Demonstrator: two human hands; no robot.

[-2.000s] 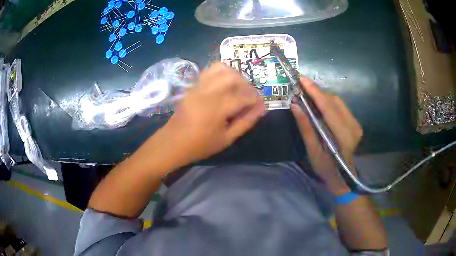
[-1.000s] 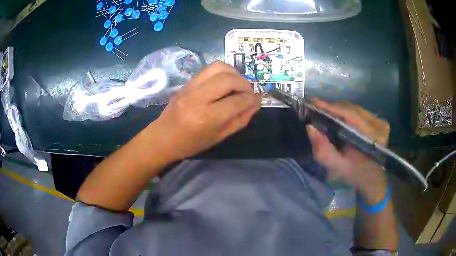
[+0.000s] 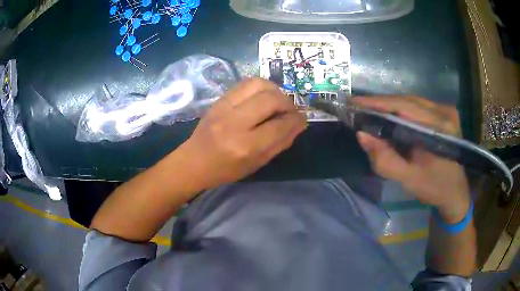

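The open white socket housing (image 3: 346, 57) lies on the dark green mat, with a green circuit board (image 3: 336, 80), red and black wires and metal contacts inside. My right hand (image 3: 407, 145) is closed around the dark soldering iron (image 3: 388, 126). The iron's tip points left over the housing's lower part, by a blue spot. My left hand (image 3: 248, 131) is at the housing's lower left corner with fingers pinched together; whether it grips the housing or something small is hidden. The bagged white cord (image 3: 165, 98) lies left of the housing.
A loose pile of blue discs (image 3: 135, 23) with wire legs lies at the upper left. A clear plastic hood (image 3: 325, 10) hangs at the top. A cardboard tray (image 3: 484, 68) with small metal pieces (image 3: 502, 121) is at the right. More bagged cord (image 3: 21, 133) lies at the left edge.
The iron's tip has moved from the housing's top edge to its lower part, and the iron now lies flatter. My right hand has moved right. My left hand has stayed near the lower left corner.
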